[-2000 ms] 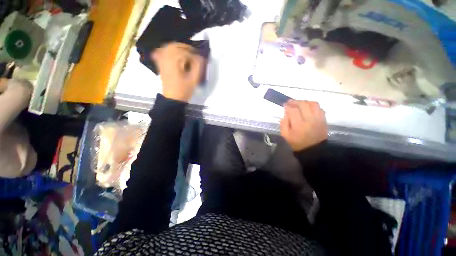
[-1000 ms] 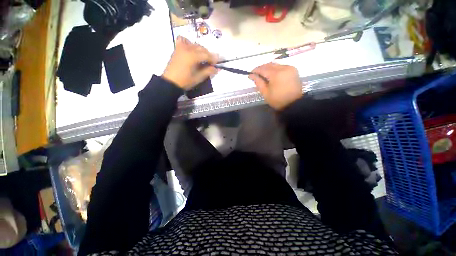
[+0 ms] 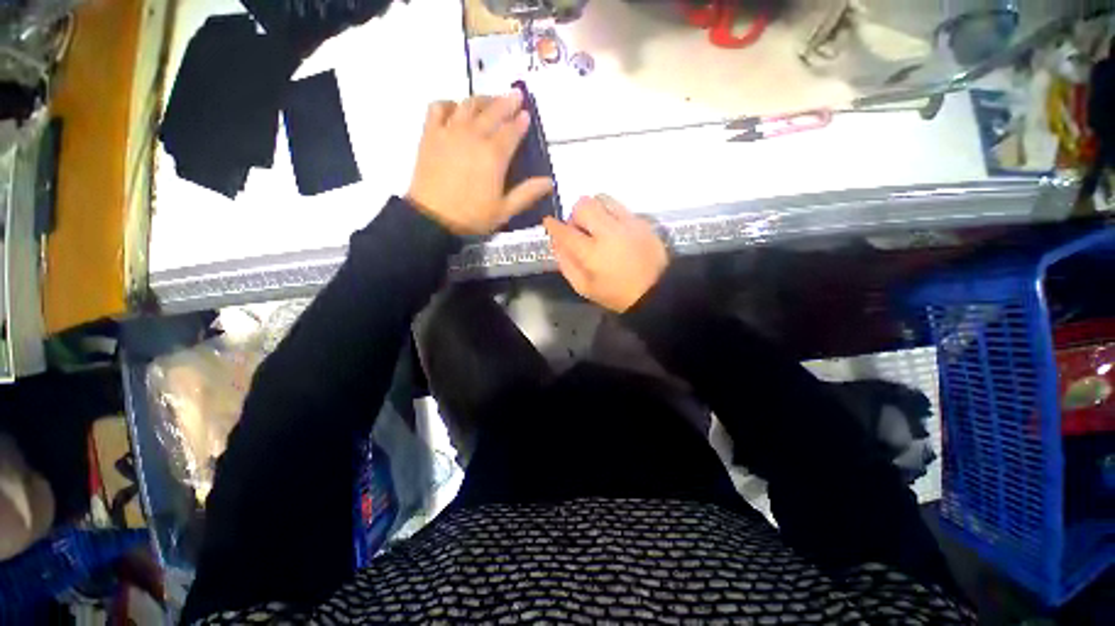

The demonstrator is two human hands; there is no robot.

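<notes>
A black fabric piece (image 3: 529, 171) lies on the white table below the needle area, partly under my left hand. A narrow black strip (image 3: 547, 157) runs along its right edge. My left hand (image 3: 477, 165) lies flat over the piece with its fingers spread and the fingertips near the strip's top end. My right hand (image 3: 608, 251) pinches the strip's lower end at the table's front edge. A single black piece (image 3: 322, 132) lies to the left, beside a stack of black pieces (image 3: 220, 108).
A bunched black pile (image 3: 320, 15) is at the upper left. The presser foot area (image 3: 538, 47) is at top centre. Thread snips (image 3: 779, 125) and red scissor handles (image 3: 734, 25) lie to the right. A blue basket (image 3: 997, 416) stands at lower right, a plastic-lined bin (image 3: 147, 428) at lower left.
The strip was stretched between both hands and now lies along the piece's right edge. My right hand has moved left and down; my left hand has flattened over the piece. The view has shifted.
</notes>
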